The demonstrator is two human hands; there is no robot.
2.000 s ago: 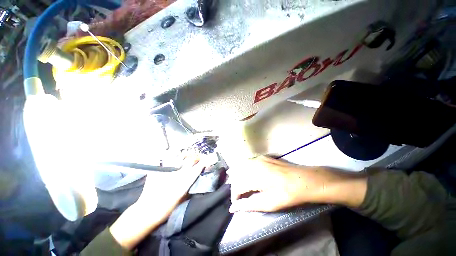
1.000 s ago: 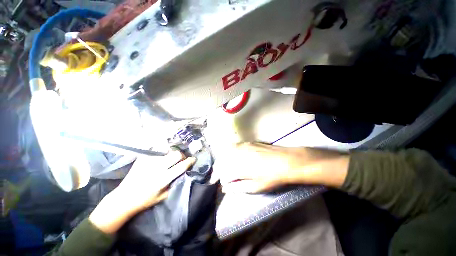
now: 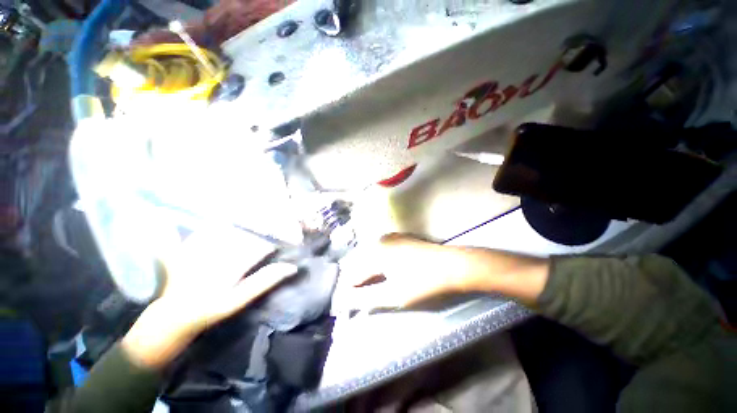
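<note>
The dark grey and black cloth (image 3: 295, 351) runs from the needle area down over the table's front edge. The shiny presser foot area (image 3: 335, 216) sits just above the fingertips. My left hand (image 3: 202, 286) lies on the cloth at the left, thumb stretched to the right, fingers partly lost in glare. My right hand (image 3: 412, 274) rests on the table at the cloth's right edge, below the needle area; its fingertips are washed out by the lamp light. Whether either hand pinches the cloth cannot be seen.
The white machine arm (image 3: 372, 105) with red lettering crosses above. A lit lamp (image 3: 113, 218) glares at left, under a blue hose (image 3: 85, 48) and yellow coil (image 3: 166, 71). A black phone (image 3: 598, 169) stands on a round base at right. A red loop (image 3: 397, 176) shows under the arm.
My left hand has moved left, away from the needle, and its thumb has spread. The cloth between the hands shows flatter. The right hand stays near its place; the view has shifted.
</note>
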